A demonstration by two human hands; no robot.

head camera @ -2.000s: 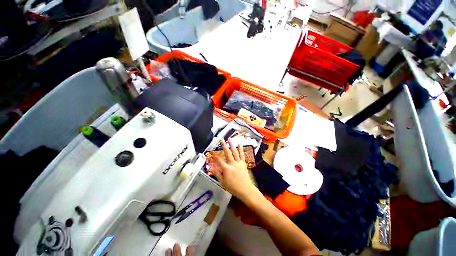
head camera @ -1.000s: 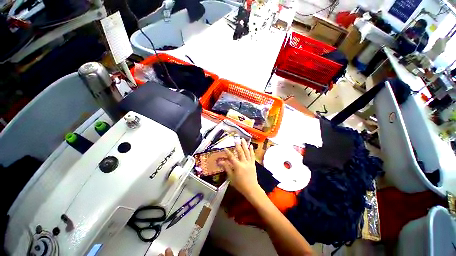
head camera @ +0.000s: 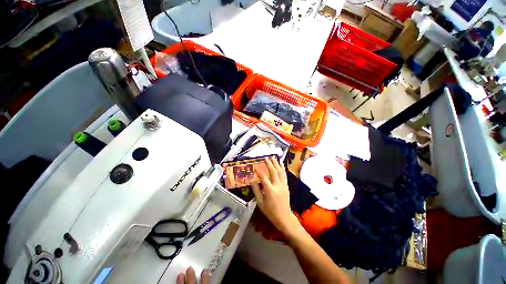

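Observation:
The mobile phone (head camera: pixel 239 174), with a lit reddish-brown picture, lies on the white accessory tray (head camera: pixel 251 209) right of the machine head. My right hand (head camera: pixel 272 190) is spread over the phone's right end, fingertips on or just above the screen; it does not grip it. My left hand (head camera: pixel 193 276) shows only as a few fingertips at the bottom edge, on the machine bed; the rest is cut off. The white sewing machine (head camera: pixel 161 186) marked "brother" fills the left. Scissors with black handles (head camera: pixel 168 238) and purple-blue thread snips (head camera: pixel 211 226) lie on its bed.
Orange plastic baskets (head camera: pixel 320 125) stand behind the tray. A white tape roll (head camera: pixel 339 195), orange fabric (head camera: pixel 316 222) and a dark ruffled heap (head camera: pixel 369 227) lie right of my right forearm. Green-topped thread cones (head camera: pixel 81 138) stand behind the machine. A red basket (head camera: pixel 355 64) stands farther back.
My right hand first covered the phone's middle, then shifted to its right end, so more of the screen shows. The left fingertips stay at the bottom edge. The camera view has shifted slightly.

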